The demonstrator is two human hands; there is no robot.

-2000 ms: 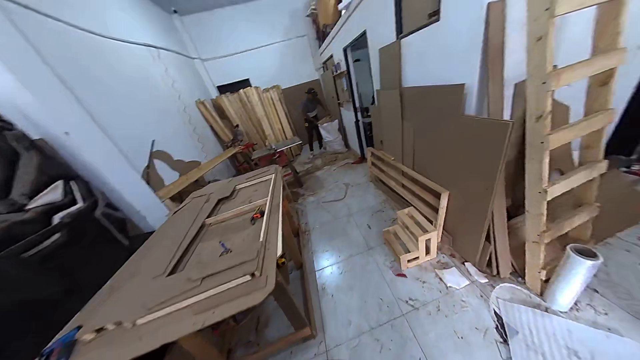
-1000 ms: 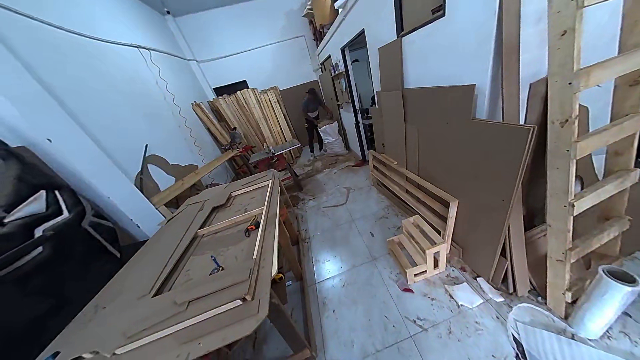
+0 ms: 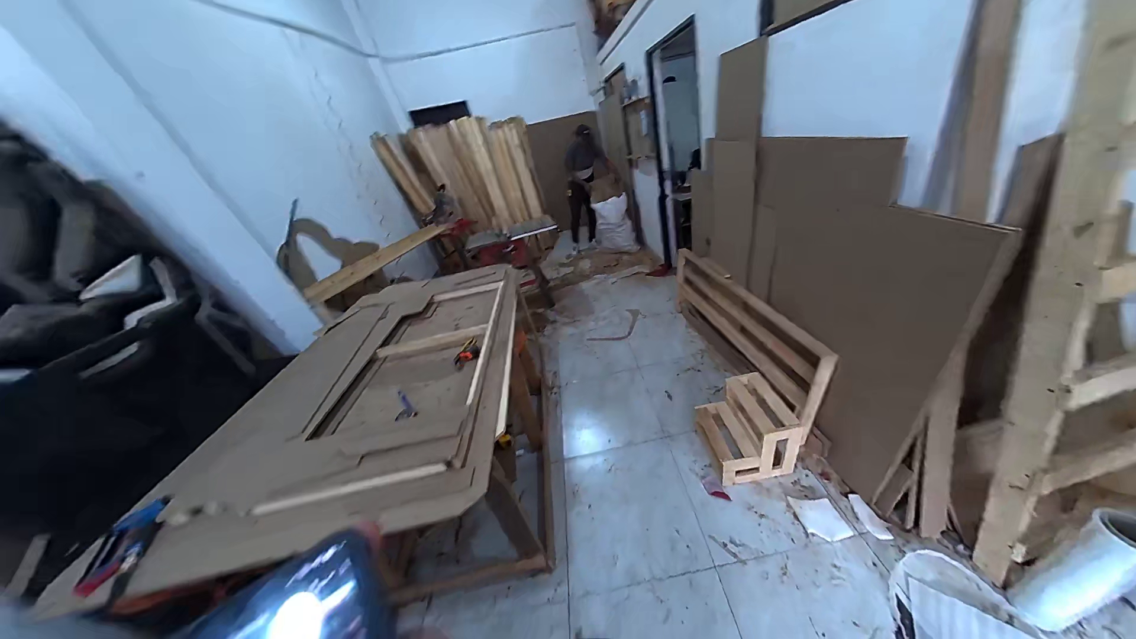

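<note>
A dark, glossy device, probably a phone (image 3: 306,590), shows blurred and glaring at the bottom edge. Fingertips at its upper right edge look like those of my left hand (image 3: 369,538); most of that hand is hidden. My right hand cannot be made out. Behind the device lies a large brown fibreboard panel (image 3: 213,461) with pale wood strips (image 3: 355,488) on a wooden work stand. On the panel are an orange and black tape measure (image 3: 466,353), a small blue-handled tool (image 3: 406,406) and, at the near left corner, blue and red hand tools (image 3: 120,546).
Right of the tiled walkway stand a slatted wooden frame (image 3: 763,328), a small step-shaped wooden frame (image 3: 754,426), leaning boards (image 3: 852,293) and a wooden ladder (image 3: 1043,355). A plastic film roll (image 3: 1078,568) is at lower right. A person (image 3: 583,182) stands far back by a white sack (image 3: 612,222).
The glossy device and fingertips have come into view at the bottom. The tape measure and small tool stay in place on the panel.
</note>
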